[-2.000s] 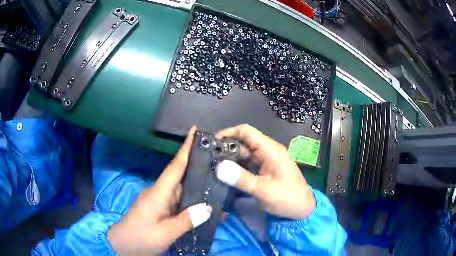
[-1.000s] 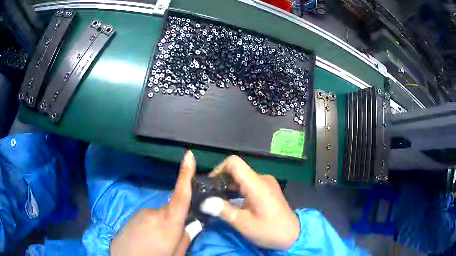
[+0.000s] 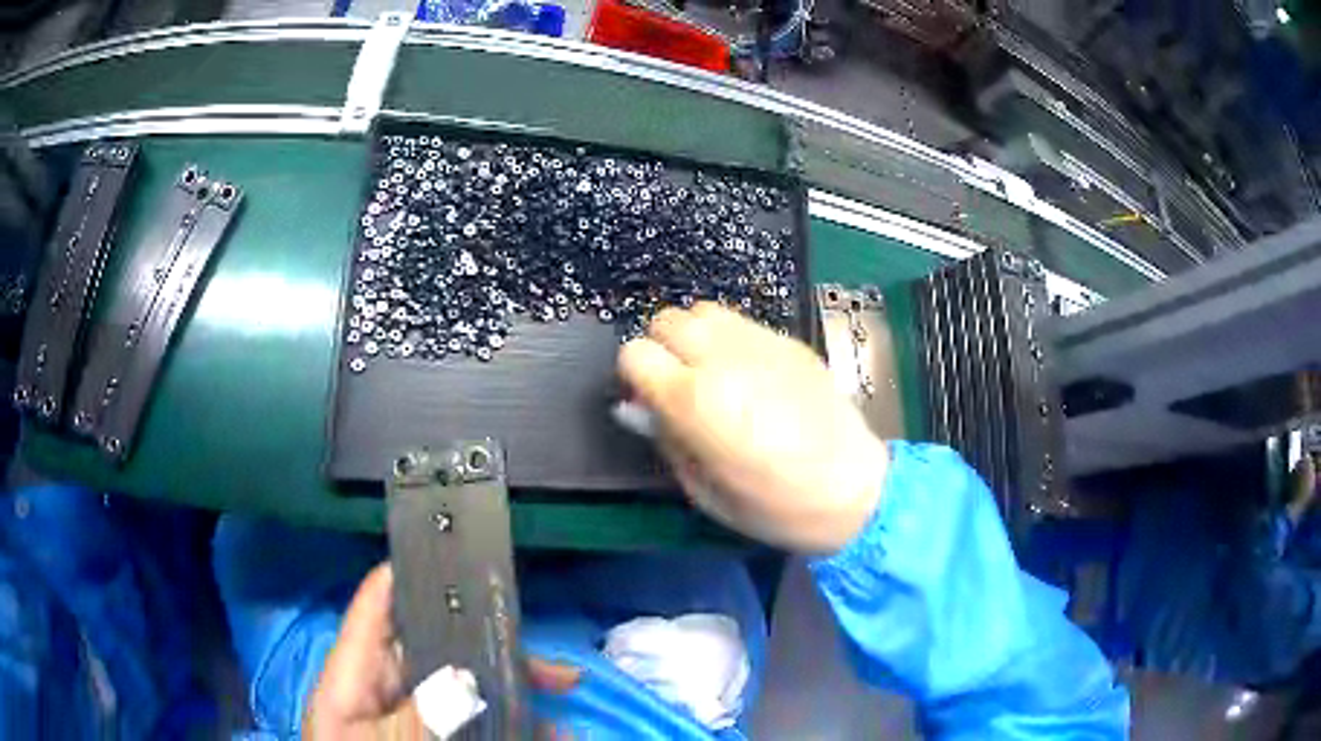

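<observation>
My left hand [image 3: 380, 673] holds a grey metal plate [image 3: 452, 557] near the bottom centre, its holed end pointing up at the tray's near edge. The thumb has a white covering. My right hand [image 3: 746, 420] is over the right part of the black parts tray [image 3: 493, 420], fingers bent down at the edge of the loose silver rings [image 3: 551, 232]. Its fingertips are partly hidden, so whether it grips a ring cannot be told.
Two plates [image 3: 160, 319] lie at the left on the green surface. A plate [image 3: 861, 348] and a plate stack [image 3: 985, 362] are right of the tray. A red bin [image 3: 659, 36] and a blue bin [image 3: 493, 16] are beyond the rail [image 3: 869, 213]. A grey beam [image 3: 1188, 355] is at right.
My right hand has left the plate and moved up and right to the rings. My left hand now holds the plate alone. The view has shifted, and the tray appears further left and lower.
</observation>
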